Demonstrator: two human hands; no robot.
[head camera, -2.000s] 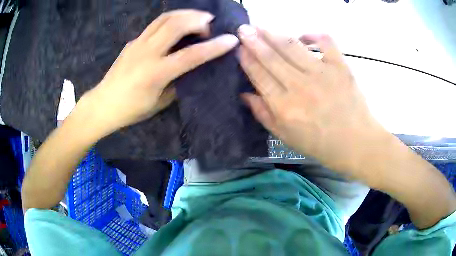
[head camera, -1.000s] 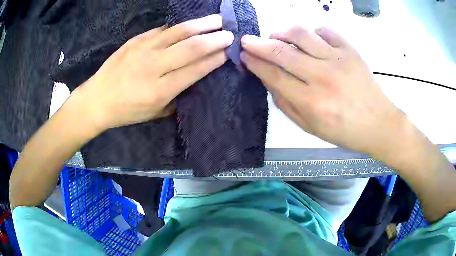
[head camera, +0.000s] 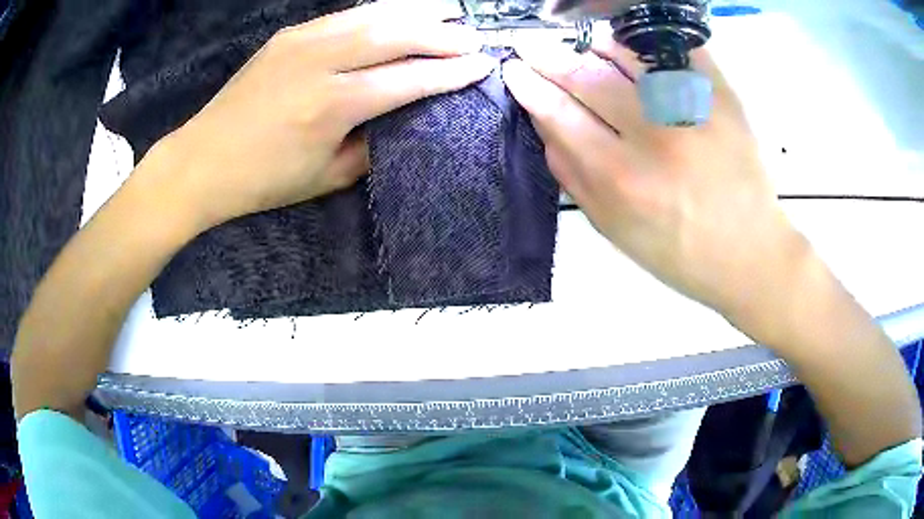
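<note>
A dark garment panel (head camera: 436, 213) with frayed edges lies on the white table. A smoother dark band (head camera: 527, 203) runs down its right side. My left hand (head camera: 274, 112) holds the panel from the left, its fingertips on the seam close to the metal parts at top centre. My right hand (head camera: 659, 152) holds the band from the right, fingertips nearly touching the left ones. The presser foot and needle cannot be made out clearly. A dark coiled guide with a grey cap (head camera: 676, 97) partly hides my right hand.
More dark cloth (head camera: 41, 182) lies at the left. The ruler strip (head camera: 446, 405) follows the table's curved front edge. Blue baskets (head camera: 187, 461) stand below the table at left, with others partly visible at right. The wearer's green top is at the bottom.
The panel and both hands have moved forward, away from the table's front edge. The coiled guide and metal machine parts now show at the top. Both hands keep hold of the cloth.
</note>
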